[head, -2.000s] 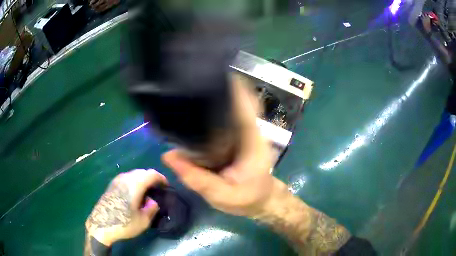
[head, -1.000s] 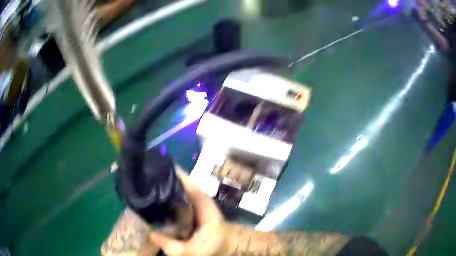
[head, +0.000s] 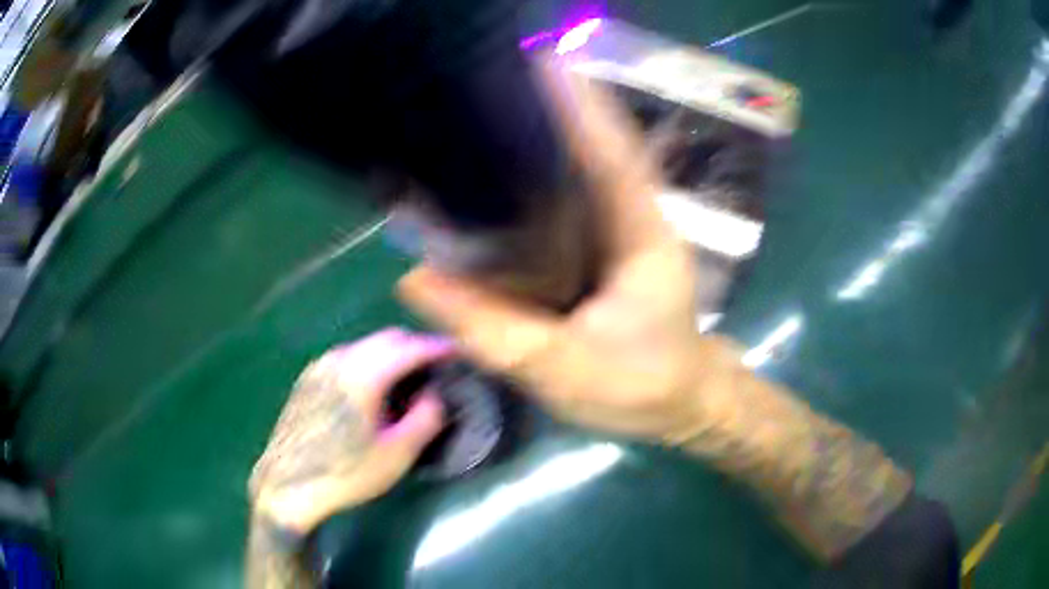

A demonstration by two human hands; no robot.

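Note:
My right hand [head: 621, 334] grips the large black electric screwdriver [head: 426, 104], which is blurred and close to the camera. My left hand [head: 345, 420] holds a black cylindrical housing [head: 469, 426] low in front of me, its round end facing up. The screwdriver body is above and beyond the housing; its tip is hidden behind my right hand. The silver-white screw feeder [head: 690, 86] stands behind my right hand, partly covered by it, with a red switch at its top right.
The glossy green surface [head: 196, 322] has a thin pale line and bright reflections. A purple-pink light [head: 579, 35] glows beside the feeder's top left. Blurred clutter lies beyond the pale edge at the far left. A yellow line shows at lower right.
The screwdriver and my right hand have moved from in front of the feeder up and to the right, covering its front again. My left hand and the housing have come into clear view.

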